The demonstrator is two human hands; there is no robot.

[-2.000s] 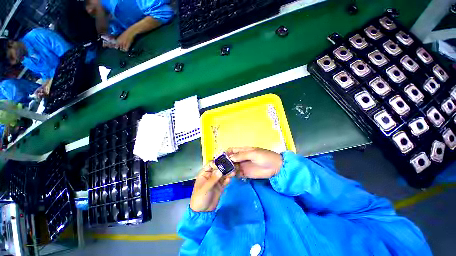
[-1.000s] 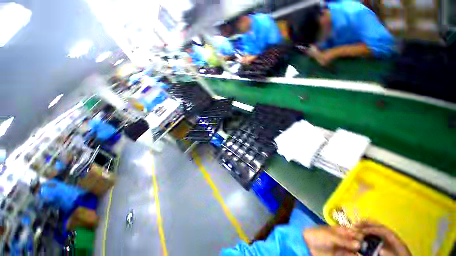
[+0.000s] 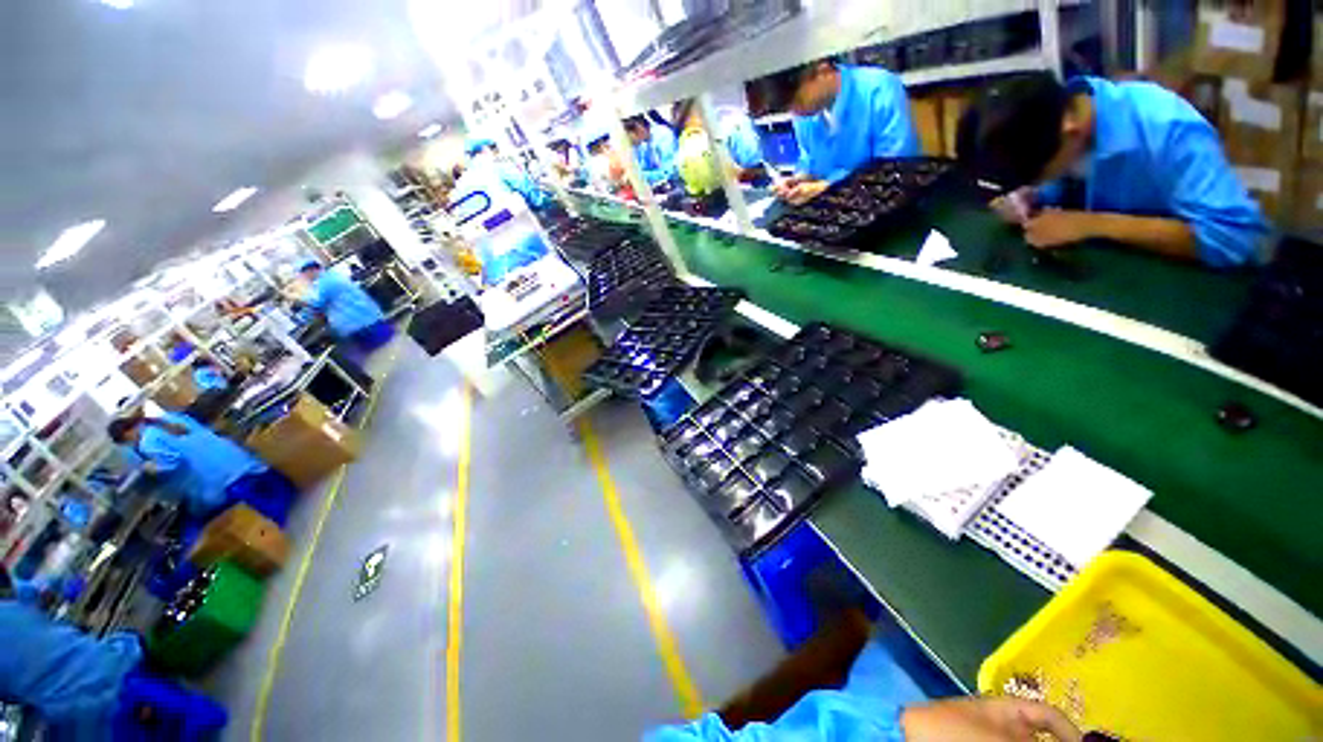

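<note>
My left hand is at the bottom edge, partly cut off, in front of the yellow parts tray. Its fingertips are on a small dark device housing, of which only a sliver shows. My right hand is out of the picture. Tiny pale parts lie in the tray, with more near my fingers. White sheets lie left of the tray, with a dotted sheet beside and under them.
A black blister tray overhangs the bench end, above a blue bin. Dark units sit on the green belt. People in blue smocks work beyond it. Left is a grey aisle with yellow lines, cardboard boxes and a green bin.
The view has swung left and up, from the bench toward the aisle and hall. The right-hand tray of pale-faced units and my right hand have left the picture; my left hand sits at its bottom edge.
</note>
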